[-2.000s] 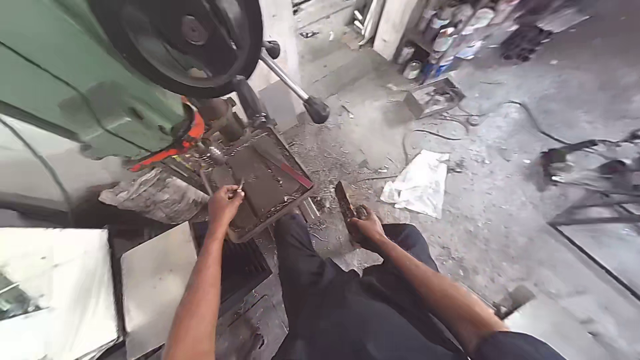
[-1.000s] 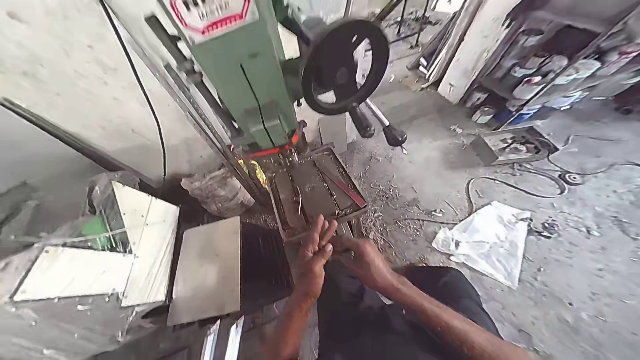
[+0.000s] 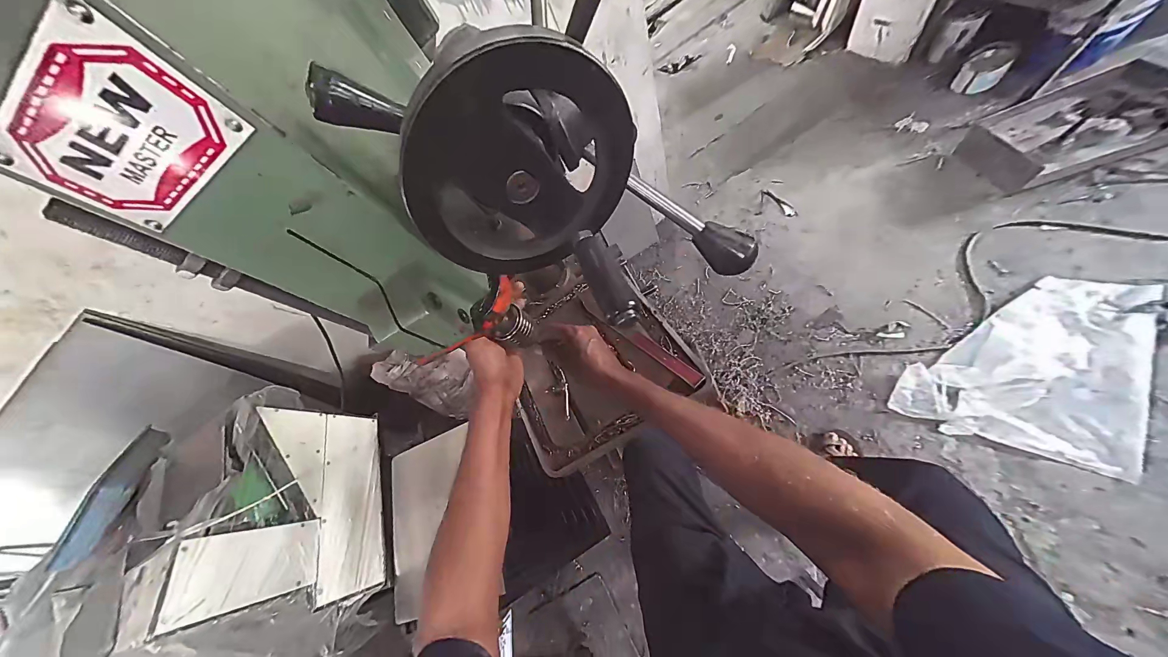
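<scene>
Both my hands reach under the black handwheel (image 3: 520,187) of a green drill press (image 3: 310,155). My left hand (image 3: 495,365) is at the coil spring (image 3: 513,327) by the orange part (image 3: 497,303) of the spindle; its fingertips are hidden, so its grip cannot be told. My right hand (image 3: 589,354) is just right of the spring, over the machine table (image 3: 557,465), fingers bent and partly hidden; whether it holds something is unclear. A small metal piece (image 3: 566,392) lies on the table below my right hand. A red bar (image 3: 666,359) lies along the table's right side.
Lever handles with black knobs (image 3: 725,248) stick out beside the handwheel. Metal shavings (image 3: 748,342) cover the floor right of the table. Farther right lie a clear plastic sheet (image 3: 1049,374) and a black cable (image 3: 967,265). Flat panels (image 3: 351,502) stand at the lower left.
Both hands have moved from the table's near edge to the spindle under the handwheel. Two seconds ago my right hand held a dark, long piece near my knee. The view has come closer to the machine.
</scene>
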